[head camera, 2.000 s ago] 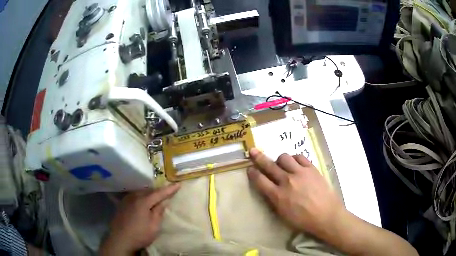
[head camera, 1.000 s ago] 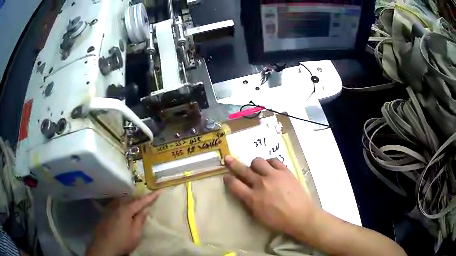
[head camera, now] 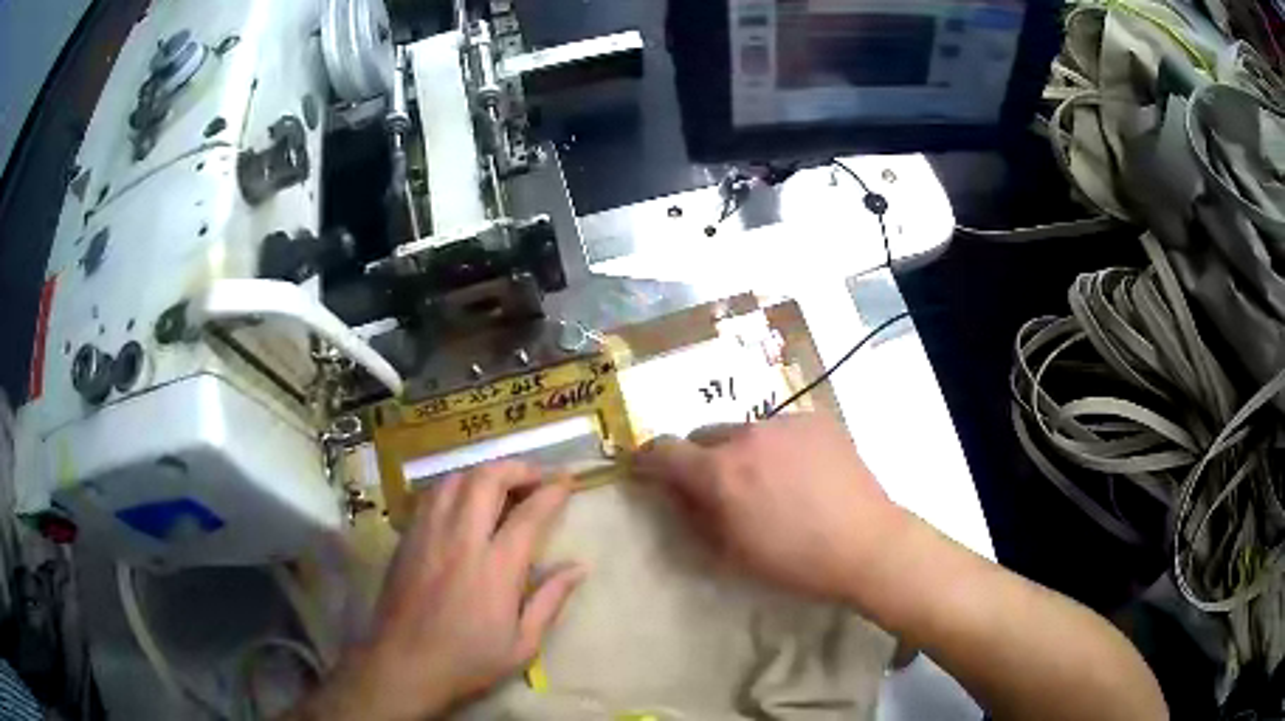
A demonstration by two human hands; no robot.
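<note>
The beige bag cloth [head camera: 655, 592] lies along the front edge of the amber pattern clamp frame [head camera: 493, 410]. A grey strip [head camera: 557, 454] shows in the clamp window. My left hand [head camera: 472, 578] lies on the cloth with fingers apart, its fingertips at the clamp's front edge. It covers most of the yellow tape [head camera: 536, 673]. My right hand [head camera: 782, 500] is curled, its fingertips at the clamp's front right corner. The black cord [head camera: 846, 358] runs down to my right hand. The palm side is hidden, so I cannot see what the fingers hold.
The white sewing head [head camera: 183, 465] stands left of the clamp. The white template [head camera: 705, 387] with handwriting lies right of the clamp. A control screen [head camera: 860, 64] stands behind the table. Beige straps [head camera: 1113, 380] hang piled at the right.
My left hand has moved up and right onto the cloth and tape. My right hand has curled. The pink-red stick no longer shows behind the template, and the cord now leads to my right hand.
</note>
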